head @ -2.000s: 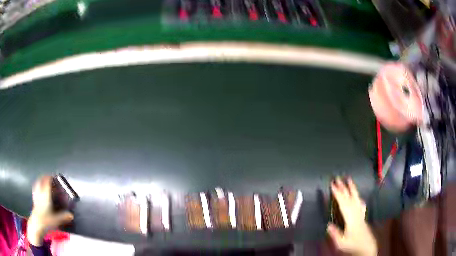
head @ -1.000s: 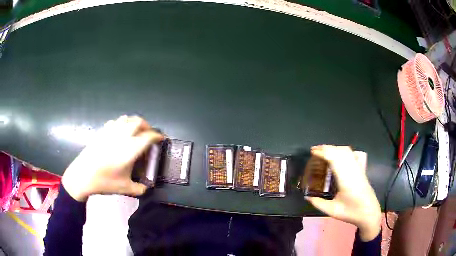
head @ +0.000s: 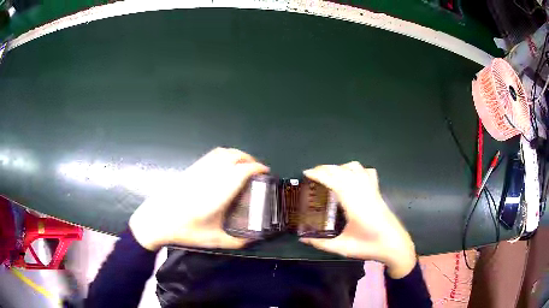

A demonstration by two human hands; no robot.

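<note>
My left hand (head: 195, 204) is closed round several flat dark batteries (head: 255, 206) with white strips, at the near edge of the dark green bench. My right hand (head: 360, 213) is closed round one or more batteries with brown-gold print (head: 315, 207), just to the right. A narrow part of another battery (head: 291, 204) shows between the two held groups. The hands are close together. The fingers hide the outer sides of the batteries, so I cannot tell how many each hand holds.
A pink desk fan (head: 499, 99) stands at the right. Below it lie a red stick (head: 480, 156), a red-tipped pen-like item (head: 490, 171), a dark handheld item (head: 512, 192) and a thin black cable. A worn white rail (head: 241, 5) runs along the far edge. A red stool (head: 54, 243) shows lower left.
Both hands have moved inward with batteries, the left to the right and the right to the left. The batteries lying spread between them are now gathered together or hidden.
</note>
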